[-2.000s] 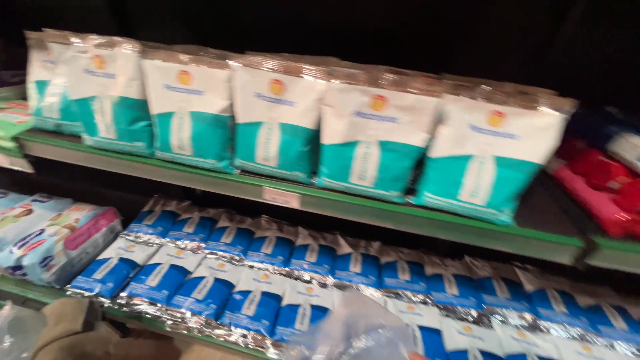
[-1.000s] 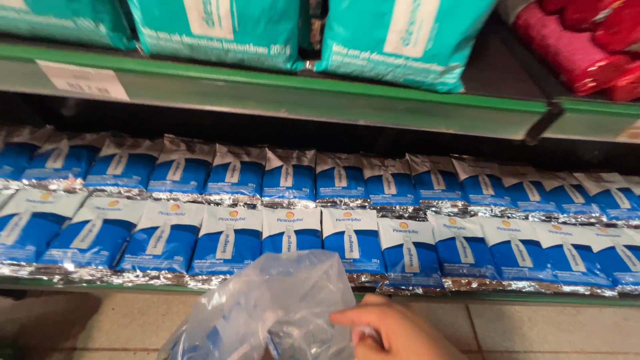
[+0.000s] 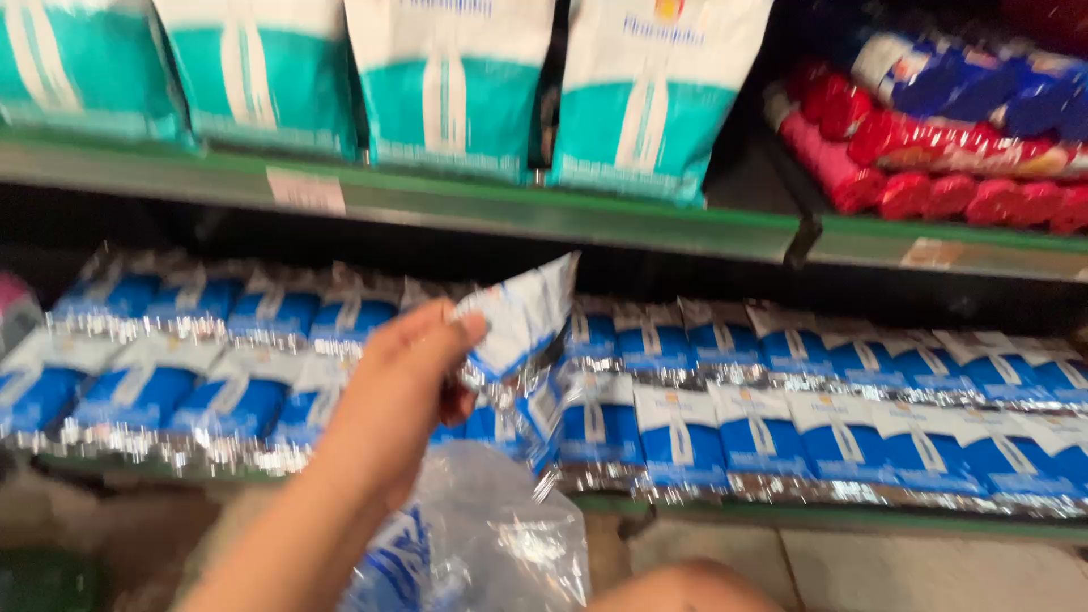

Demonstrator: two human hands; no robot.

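Observation:
My left hand (image 3: 425,361) reaches in from the lower left and pinches a white, blue and silver foil packet (image 3: 518,319) between thumb and fingers. The packet is tilted in front of the lower shelf; its lower part is blurred. Below it is a clear plastic bag (image 3: 501,535) with blue printing or contents at its left side. A rounded piece of bare skin, apparently part of my right hand (image 3: 688,588), shows at the bottom edge beside the bag, its fingers out of sight. Blue and white packets (image 3: 680,433) stand in two rows on the lower shelf.
Larger teal and white pouches (image 3: 459,102) stand on the upper shelf, whose green and metal edge (image 3: 510,212) crosses the view. Red packs (image 3: 926,136) and blue packs (image 3: 960,81) are stacked at the upper right. Floor tiles (image 3: 918,565) show below the lower shelf.
My left hand has come into view with a foil packet in it. The hand beside the clear bag has dropped mostly out of view. The view has shifted.

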